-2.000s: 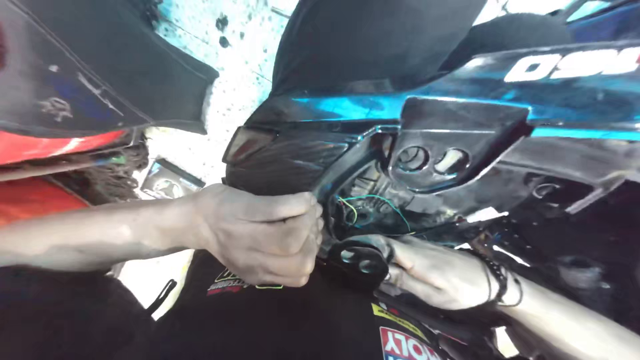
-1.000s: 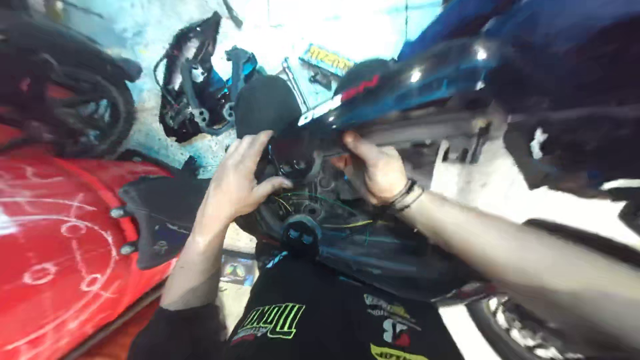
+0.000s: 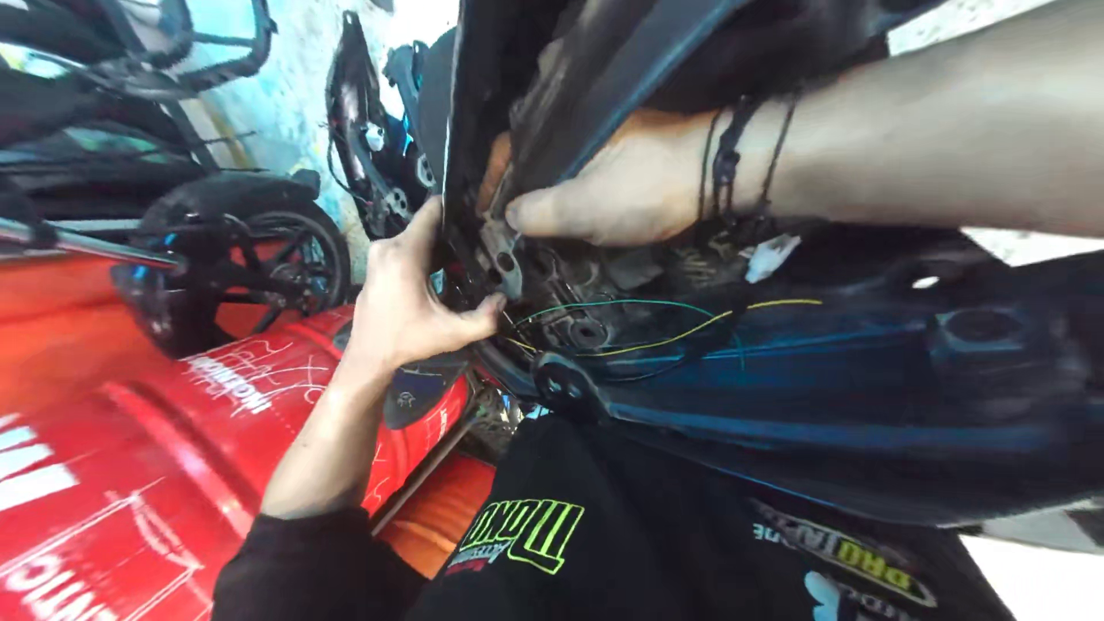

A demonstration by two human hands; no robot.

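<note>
My left hand [image 3: 410,297] is spread around the edge of a dark plastic body panel [image 3: 470,129] of a motorcycle, thumb on the near side by a metal bracket [image 3: 502,259]. My right hand [image 3: 604,185] reaches in from the right, its thumb beside the bracket and its fingers partly hidden behind the panel; I cannot tell how firmly it grips. Below the hands, a thin green wire [image 3: 630,303] and a yellow wire [image 3: 681,335] cross the open interior. A blue-black side fairing [image 3: 819,388] lies along the lower right, with a round black plastic mount [image 3: 562,379] at its left end.
Red drums [image 3: 285,388] with white markings stand at the left. Behind them is a motorcycle wheel [image 3: 293,267]. A removed dark plastic motorcycle part [image 3: 358,147] rests beyond my left hand. A whitish piece [image 3: 770,257] sits among the parts below my right wrist.
My right hand, at the lower mount two seconds ago, is now up beside the bracket. My left hand has gone from a closed grasp to a spread hold at the panel's edge. The view has swung strongly.
</note>
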